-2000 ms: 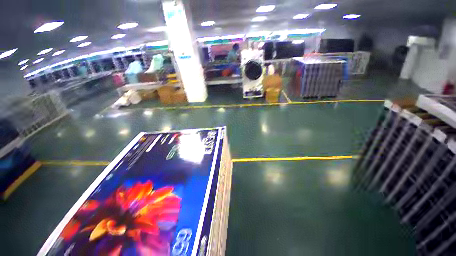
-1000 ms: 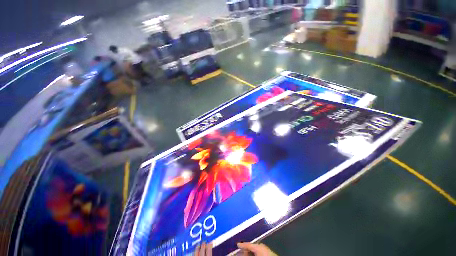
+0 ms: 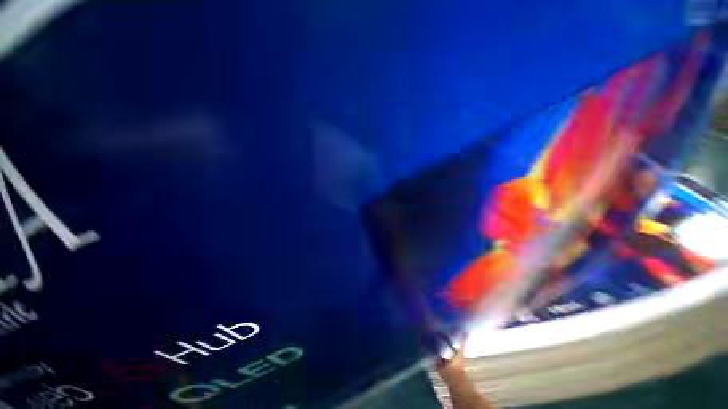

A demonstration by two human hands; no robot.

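Observation:
A large dark blue TV carton (image 3: 239,160) with "Hub" and "QLED" lettering is raised very close in front of me. It fills the left and upper view. A bright red-orange flower print shows at the right, blurred. My right hand (image 3: 457,377) is at bottom centre, its forearm coming from the lower edge. Its blurred fingers hold the carton's lower edge, beside the white band of the stack. My left hand is not in view.
A thick stack of flat carton blanks (image 3: 591,355) with pale layered edges lies at the lower right. Green floor (image 3: 678,387) shows at the lower right, and a small part shows below the raised carton.
The top carton lay flat on the stack a second ago; now a carton is raised and close to my face. The view has swung and only one hand still shows.

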